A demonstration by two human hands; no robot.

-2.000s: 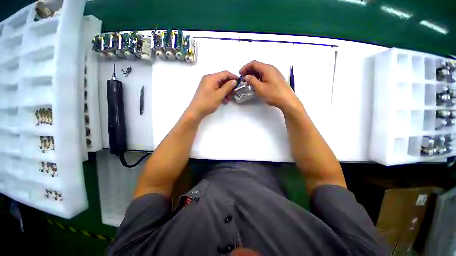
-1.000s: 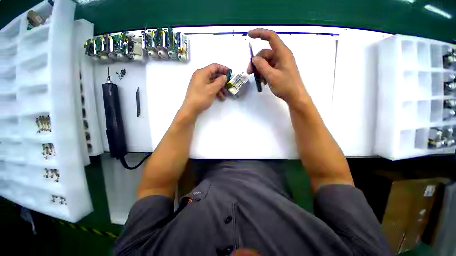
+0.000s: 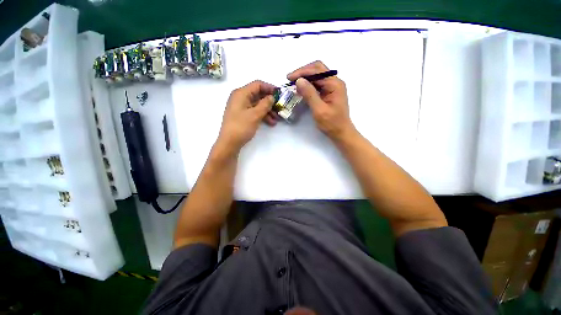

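My left hand (image 3: 249, 111) holds a silvery metal housing (image 3: 287, 104) by its left side, a little above the white work sheet (image 3: 283, 166). A green circuit board (image 3: 277, 97) with yellow bits shows at the housing's left edge, partly hidden by my fingers. My right hand (image 3: 323, 101) grips a slim black pen-like tool (image 3: 321, 76). The tool slants, with its dark end up and right and its tip toward the top of the housing. Whether the tip touches is too small to tell.
Assembled units (image 3: 157, 61) stand in a row at back left. A black electric screwdriver (image 3: 140, 157), slim dark metal tool (image 3: 166, 132) and small screws (image 3: 143, 98) lie left. White compartment trays flank the bench, left (image 3: 80, 184) and right (image 3: 492, 123). A cardboard box (image 3: 517, 246) is at lower right.
My right hand has picked up the black tool from the sheet and brought it to the housing. My left hand still holds the housing, now turned more upright. The view has shifted slightly.
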